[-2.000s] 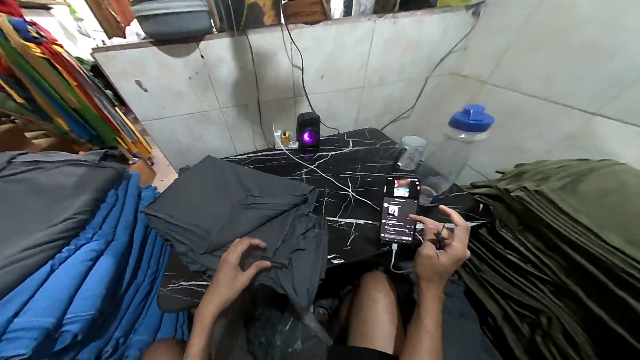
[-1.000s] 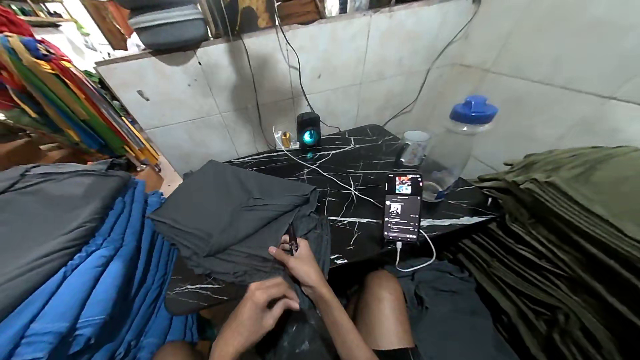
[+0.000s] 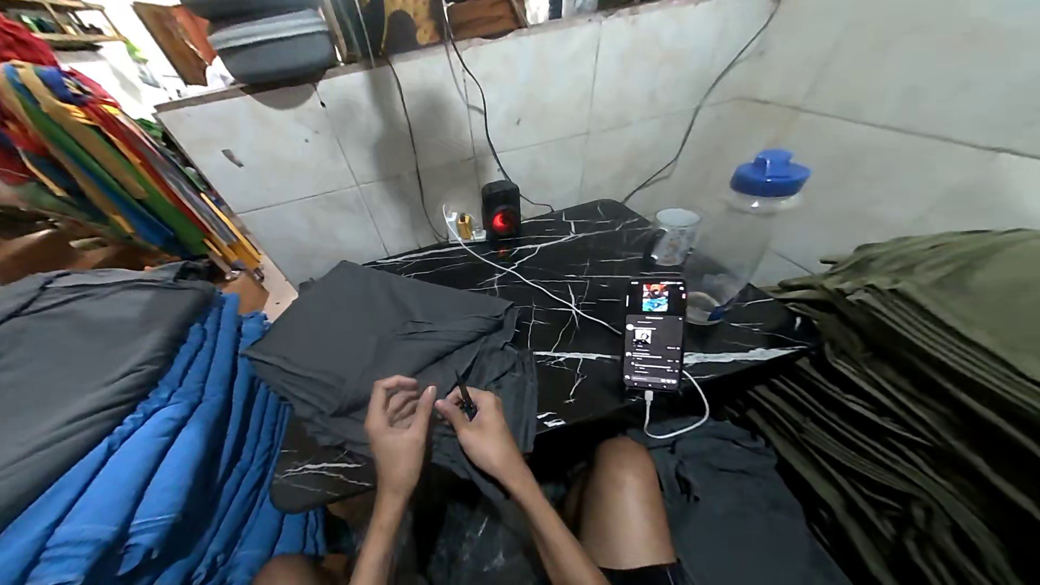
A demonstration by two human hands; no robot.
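Observation:
Dark grey folded fabric [image 3: 382,333] lies in a stack on the black marble-patterned table [image 3: 585,244]. Over its near edge is my left hand [image 3: 400,422], fingers curled; whether it pinches anything is too small to tell. My right hand [image 3: 483,426] is close beside it and holds a small black tool [image 3: 465,398], perhaps thread snips, pointing up. A smartphone [image 3: 654,333] with a lit screen stands right of the fabric, with a white cable [image 3: 648,410] plugged into its lower end.
Blue and grey cloth stacks [image 3: 154,455] rise at the left, olive cloth stacks [image 3: 910,341] at the right. A clear jug with a blue lid [image 3: 770,175], a mug [image 3: 676,236] and a small black speaker [image 3: 501,213] stand on the table. A tiled wall [image 3: 536,122] is behind it.
My right hand has moved from beside the phone to the fabric's near edge, where it holds the black tool. Since the last earlier frame, my left hand has risen beside it. The speaker's light has turned red.

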